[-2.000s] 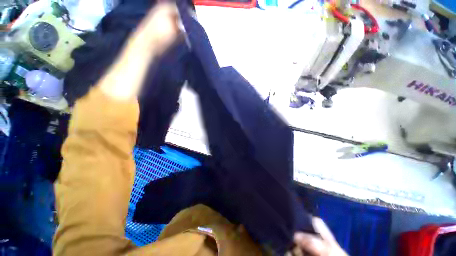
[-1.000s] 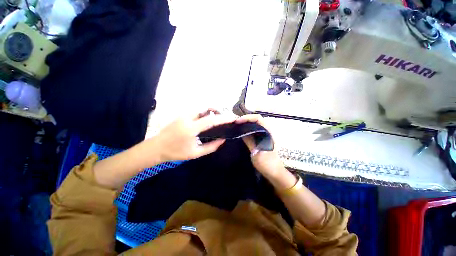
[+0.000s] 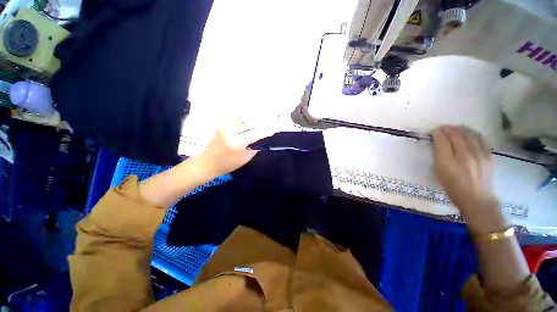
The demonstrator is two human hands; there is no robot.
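Observation:
A dark fabric panel (image 3: 284,167) lies over the front table edge and hangs down to my lap, with a thin pale line along its upper fold. My left hand (image 3: 231,147) pinches the panel's upper left edge. My right hand (image 3: 462,159) is away from the panel, palm down on the machine table to the right, fingers bent. What lies under its fingers is hidden, and the snips are not visible. The sewing machine head (image 3: 488,46) stands above, with its presser foot area (image 3: 364,84) bare of fabric.
A large dark fabric heap (image 3: 131,79) lies on the table at left. A blue mesh basket (image 3: 183,256) is at my lap. A red basket (image 3: 537,256) shows at the lower right edge. Printed scale marks (image 3: 391,186) run along the front table edge. A pale device (image 3: 27,38) stands far left.
My right hand has let go of the panel and moved right onto the table, over the place where the snips lay. My left hand still holds the panel, which now lies flatter.

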